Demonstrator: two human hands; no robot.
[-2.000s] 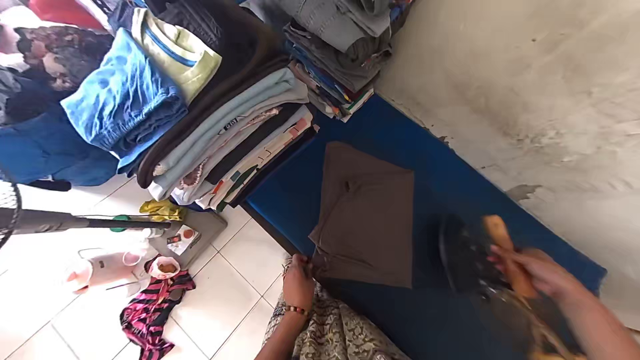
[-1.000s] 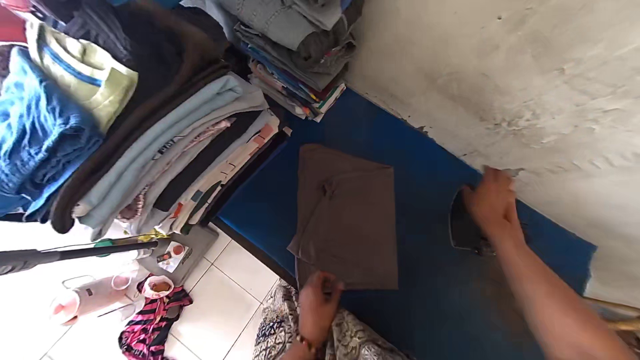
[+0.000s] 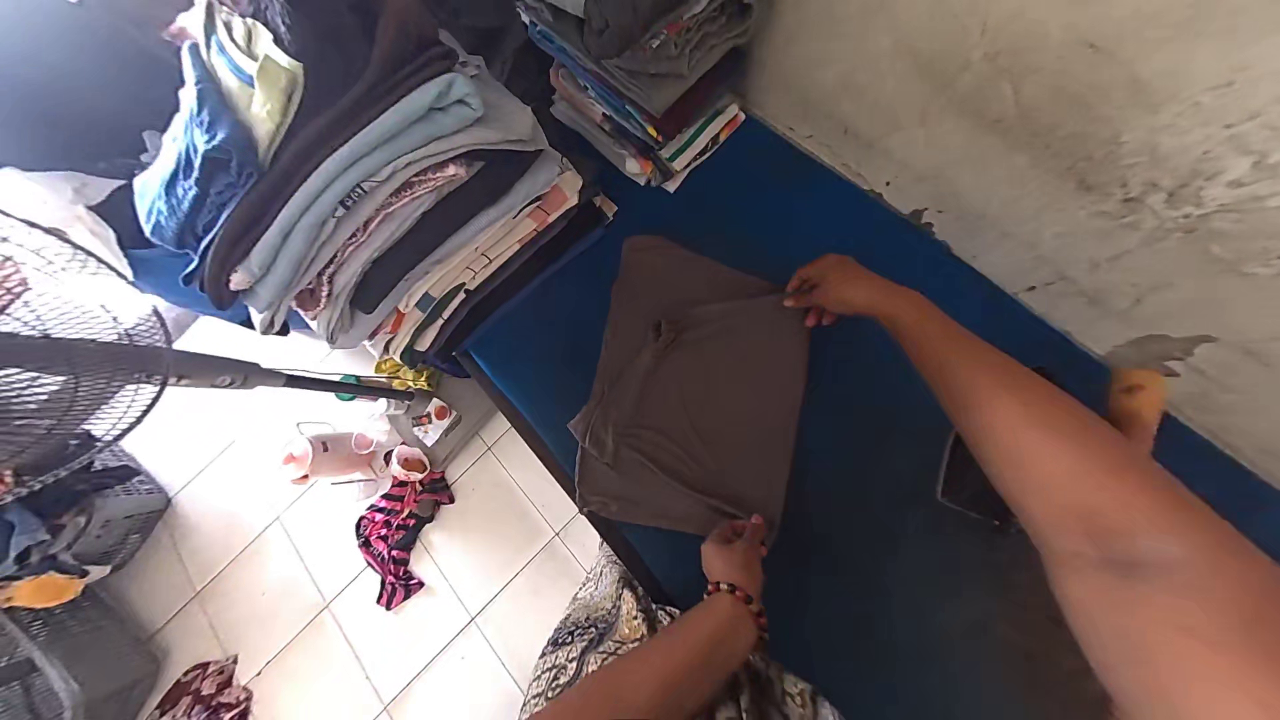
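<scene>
A folded brown cloth garment (image 3: 690,400) lies on the blue surface (image 3: 870,540). My left hand (image 3: 735,555), with a beaded bracelet at its wrist, pinches the garment's lower corner. At the upper right corner, my right hand (image 3: 835,290) grips the edge between thumb and fingers. Partly hidden behind my right forearm is a dark iron (image 3: 972,485), apart from the garment; an orange-brown piece (image 3: 1138,400), seemingly its handle, shows beyond the arm.
A tall stack of folded clothes (image 3: 400,210) stands at the upper left, another stack (image 3: 650,90) by the wall (image 3: 1050,120). A fan (image 3: 80,350), plastic baskets (image 3: 120,510), a pink jug (image 3: 330,452) and a striped cloth (image 3: 395,545) are on the left, over the tiled floor.
My right hand has let go of the iron and moved left to the garment's upper corner. My left hand stays at the garment's lower edge. The view has shifted.
</scene>
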